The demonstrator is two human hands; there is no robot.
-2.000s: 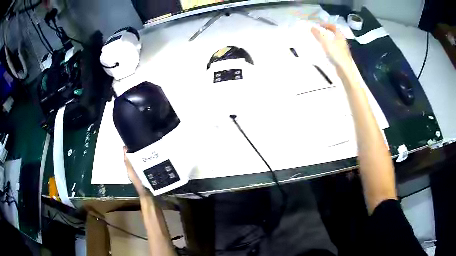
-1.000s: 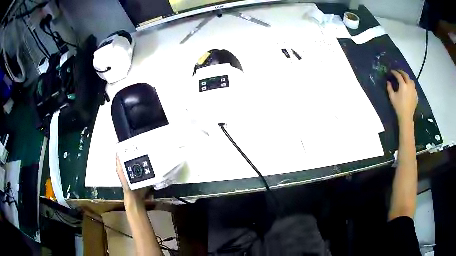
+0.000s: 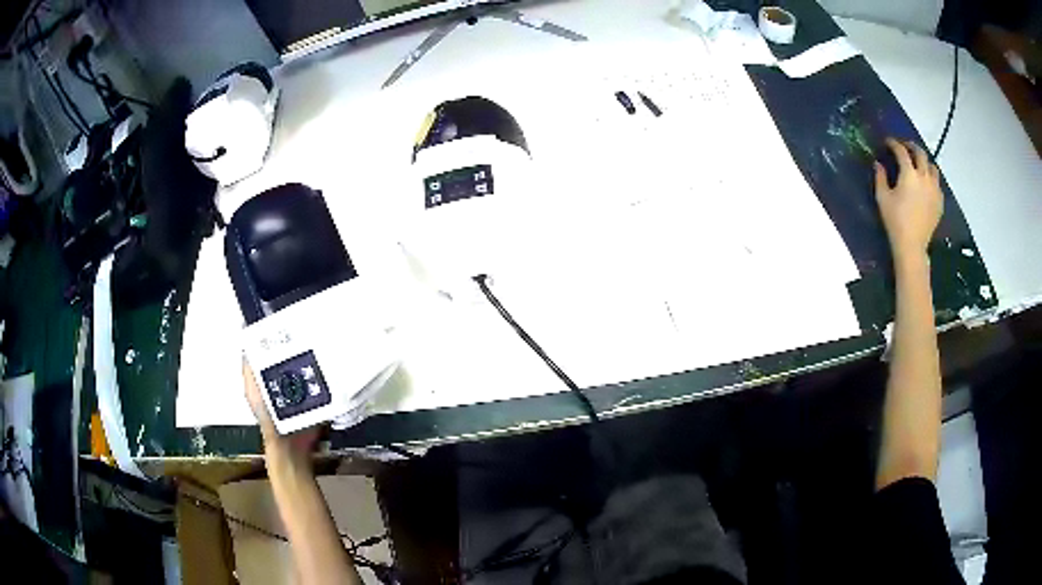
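Observation:
A dual-lens PTZ camera [image 3: 314, 326], white body with a glossy black head, is at the table's front left. My left hand [image 3: 277, 417] grips its lower body from below and the left, with most fingers hidden behind it. The black head points away from me and the lens panel faces up. My right hand [image 3: 911, 197] lies on the dark mat at the right, over a computer mouse [image 3: 889, 162] that is mostly hidden under the fingers. A second camera [image 3: 469, 166] sits mid-table, untouched.
A third camera [image 3: 232, 126] stands at the far left. A black cable [image 3: 537, 349] crosses the front edge. Two small dark items [image 3: 638, 104] lie on the white paper. A tape roll [image 3: 777, 24] is far right, a monitor stand [image 3: 471, 23] at the back, a cardboard box [image 3: 309, 520] below left.
My right hand has moved from the paper at the far right down onto the mouse. The held camera has turned more upright. The whole view has shifted slightly.

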